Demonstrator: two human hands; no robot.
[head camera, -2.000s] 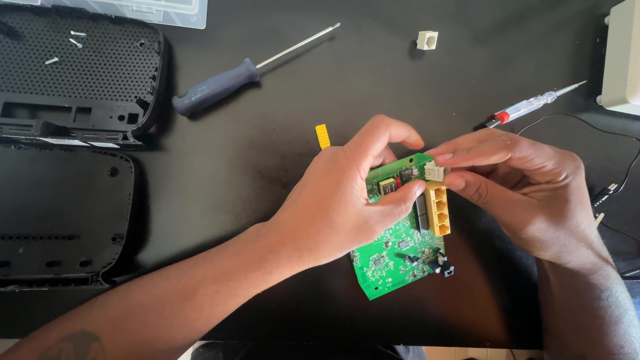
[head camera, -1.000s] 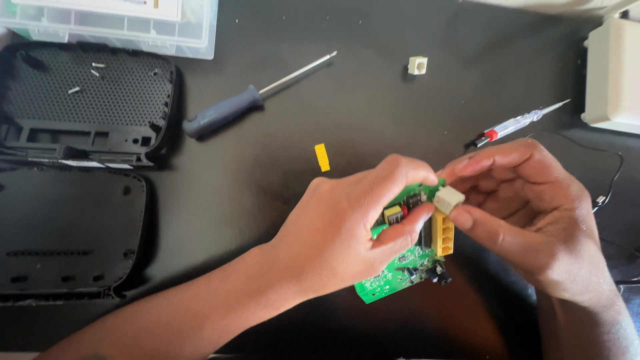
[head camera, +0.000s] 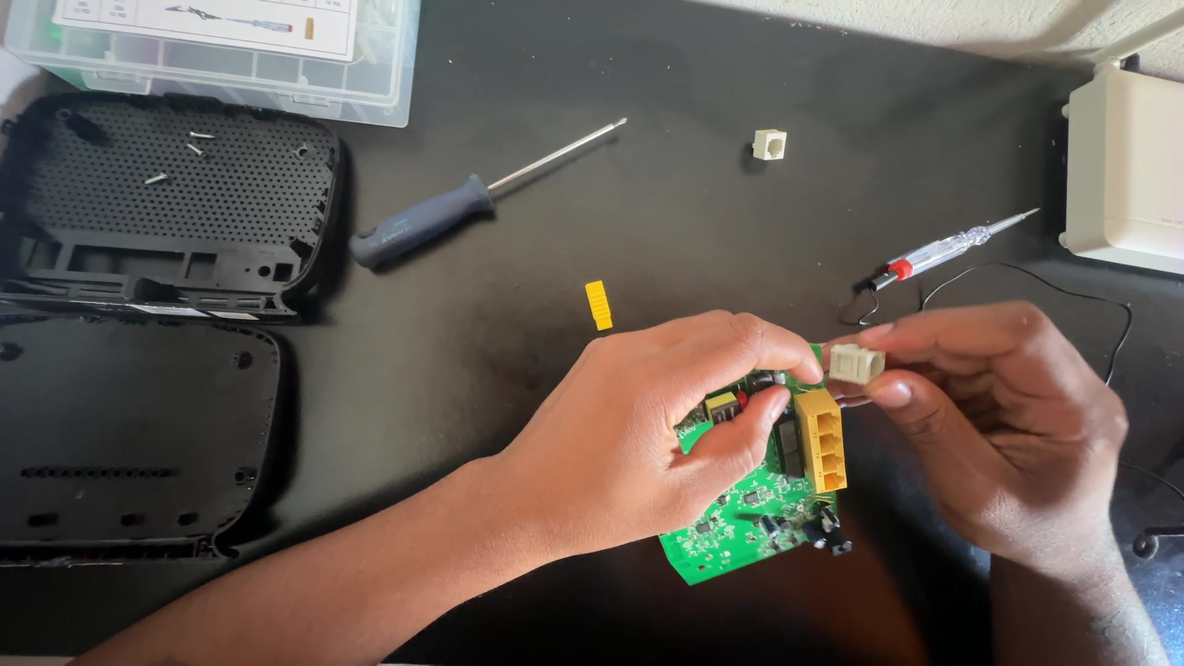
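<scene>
My left hand (head camera: 675, 416) grips a green circuit board (head camera: 740, 518) by its upper part, thumb and fingers on its parts. A yellow four-port socket block (head camera: 821, 439) stands along the board's right edge, with a black jack (head camera: 828, 532) below it. Between thumb and fingertips, my right hand (head camera: 999, 425) holds a small white phone-type socket (head camera: 857, 363) just right of the board's top corner. Whether that socket touches the board is hard to tell. A similar white socket (head camera: 770, 144) lies on the black table, and a yellow plastic piece (head camera: 598, 305) lies above my left hand.
A blue-handled screwdriver (head camera: 425, 222) lies left of centre. Two black casing halves (head camera: 176, 176) are at the left, several screws (head camera: 196, 148) on the upper one. A clear plastic box (head camera: 379, 83), a tester screwdriver (head camera: 943, 252), a black cable (head camera: 1064, 276) and a white device (head camera: 1124, 166) surround the area.
The white socket, at the board's top corner two seconds ago, is now off to the right of that corner in my right hand. My left hand still holds the board.
</scene>
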